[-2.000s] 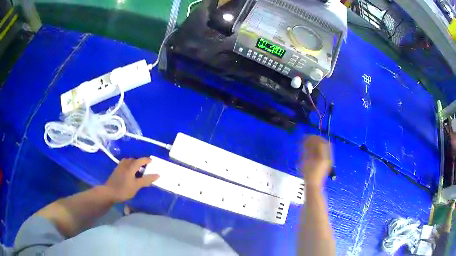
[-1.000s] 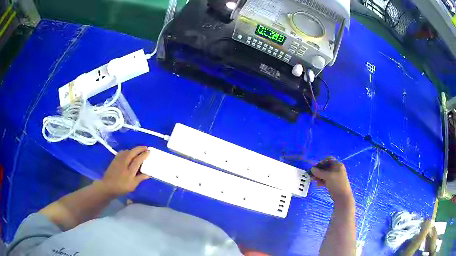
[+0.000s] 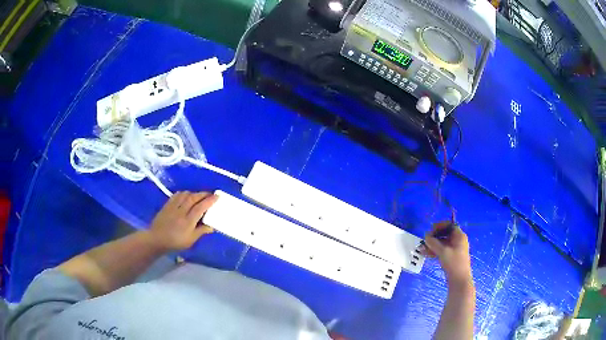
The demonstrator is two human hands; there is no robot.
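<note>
Two long white power strips lie side by side on the blue sheeting, the near strip [image 3: 299,249] and the far strip [image 3: 332,216]. Each has several small dark USB ports at its right end. My left hand [image 3: 183,220] grips the left end of the near strip. My right hand [image 3: 448,247] holds the dark tip of the test lead [image 3: 444,159] at the far strip's ports; whether it is inserted is hard to tell. Coiled white cords [image 3: 126,151] in clear plastic lie at left, by the supply power strip [image 3: 159,87].
The grey bench meter [image 3: 412,50] with green digits sits on a black box [image 3: 319,86] at the back. Another white cord coil [image 3: 538,322] lies at the lower right. A dark cord or seam crosses the sheeting at right.
My right hand has moved from beside the strips to the far strip's port end, bringing the lead. My left hand stays on the near strip. The whole view has shifted slightly.
</note>
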